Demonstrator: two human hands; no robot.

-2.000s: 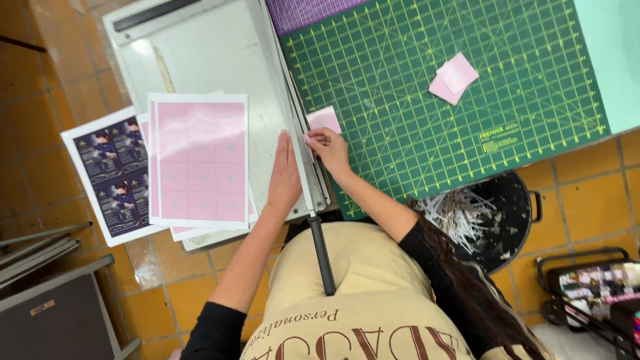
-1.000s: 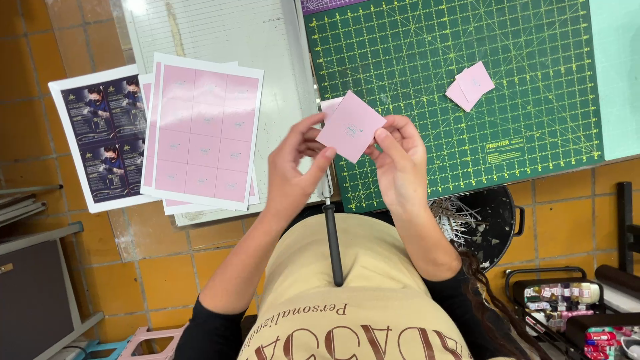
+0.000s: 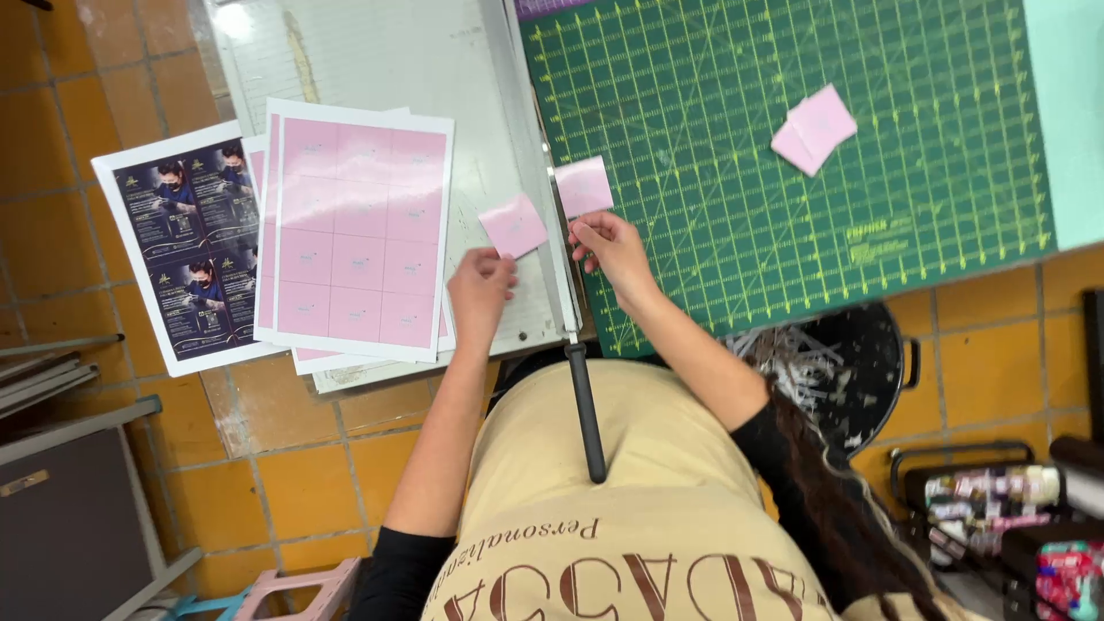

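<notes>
My left hand (image 3: 481, 293) holds the lower edge of a small pink printed card (image 3: 514, 226) between thumb and fingers, over the grey bed of a guillotine paper cutter (image 3: 388, 60). Just right of the blade arm is my right hand (image 3: 611, 254), fingers bent, close below another pink card (image 3: 584, 186) at the edge of a green cutting mat (image 3: 690, 216); whether it touches that card I cannot tell. The cutter's black handle (image 3: 586, 414) points toward my body. Printed pink sheets (image 3: 358, 233) lie stacked at the left of the bed, partly over a dark printed sheet (image 3: 185, 250).
Overlapping pink cards (image 3: 815, 129) lie farther right on the mat. Below the mat's front edge, a black bin (image 3: 862, 379) holds paper strips. A rack with colourful items (image 3: 992, 500) stands at lower right, a dark cabinet (image 3: 73, 517) at lower left, and a pink plastic stool (image 3: 297, 591) near it.
One second ago both hands held a pink card up above the cutter. They have since moved apart; a card is now in my left hand, and my right hand is by the mat's edge.
</notes>
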